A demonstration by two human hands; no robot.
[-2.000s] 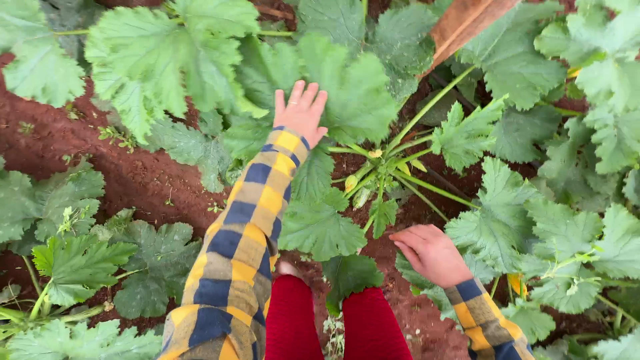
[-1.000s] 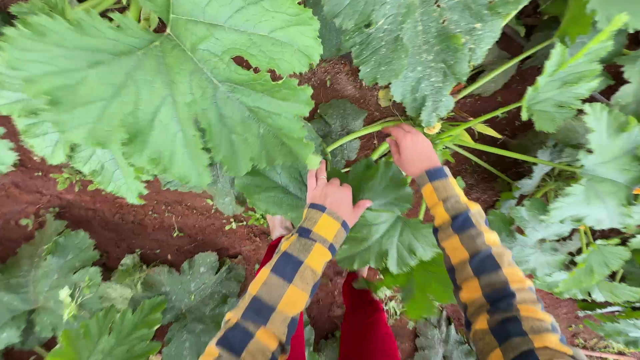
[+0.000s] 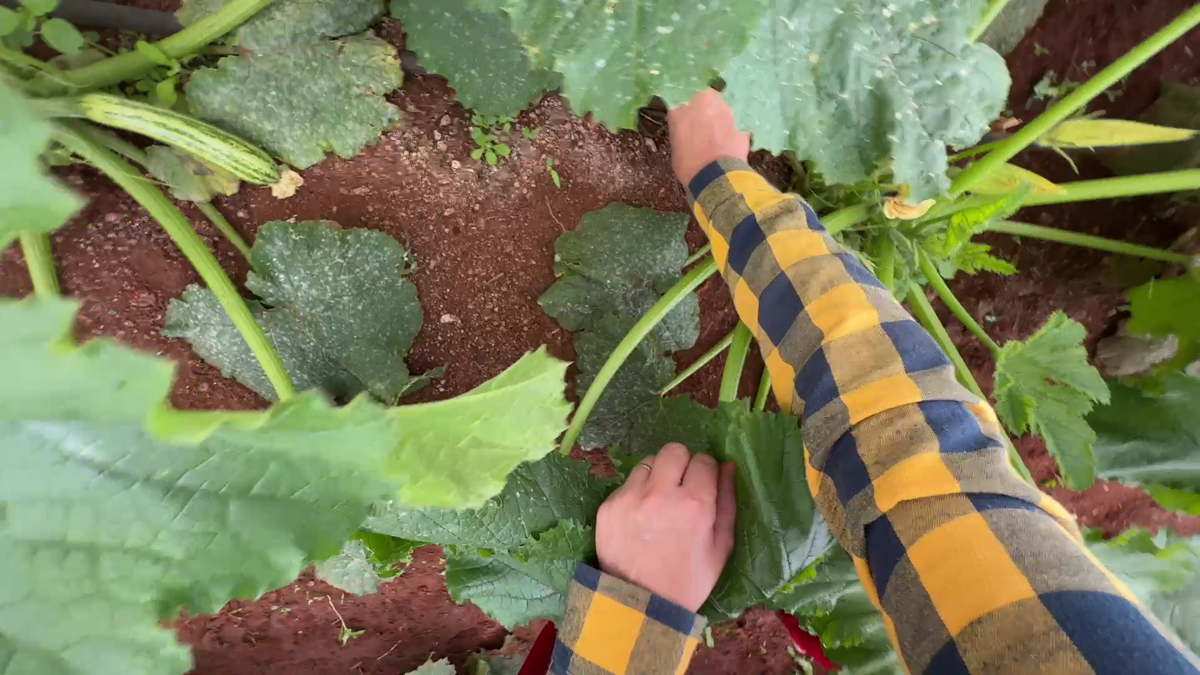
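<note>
My left hand (image 3: 667, 525), with a ring on one finger, rests curled against a large green squash leaf (image 3: 764, 497) low in the middle; its fingertips are bent out of sight. My right hand (image 3: 708, 131) reaches forward past the plant's stems, and its fingers vanish beneath a broad pale-speckled leaf (image 3: 844, 84). Whether they hold anything cannot be seen. Right of my right forearm is the plant's crown, with thick stems (image 3: 1050, 192) and a withered blossom (image 3: 907, 207). A striped light-green zucchini (image 3: 183, 136) lies at the upper left, on a neighbouring plant.
Large leaves (image 3: 187, 506) cover the lower left close to the camera. Red soil (image 3: 469, 225) shows between the plants. A dark hose or pipe (image 3: 112, 16) runs along the top left. Speckled leaves (image 3: 337, 305) lie low over the soil, and more stems spread at the right.
My right hand has moved from the stems near the crown to under the speckled leaf. My left hand, its fingers more spread a second ago, is now curled on the leaf. The view is closer.
</note>
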